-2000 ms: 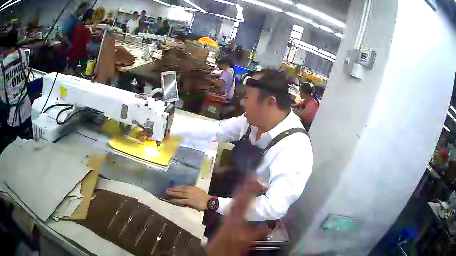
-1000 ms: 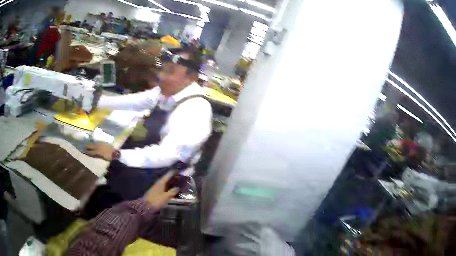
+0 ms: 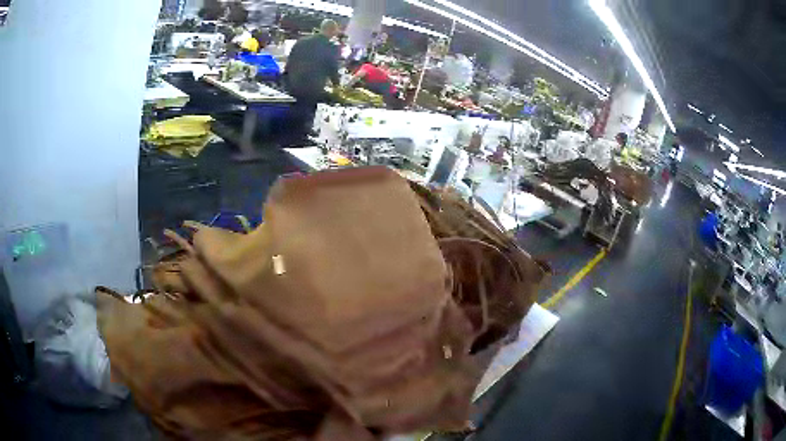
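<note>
A large heap of brown panels fills the middle and lower part of the view, nearest in front of me. The panels are soft and overlap, with folded edges fanning out on the left and darker brown pieces on the right. Small pale tags or marks show on them. The heap lies on a pale surface, whose edge shows at the lower right. Neither my left hand nor my right hand is in view.
A white pillar stands at the left, with a pale sack at its foot. White sewing machines stand behind the heap. Two people bend over a table at the back. A grey aisle with yellow lines and a blue tote are at the right.
My view has swung right, away from the seated worker and the pattern sewer, past the pillar to the brown heap. The hand and checked sleeve seen earlier are out of view.
</note>
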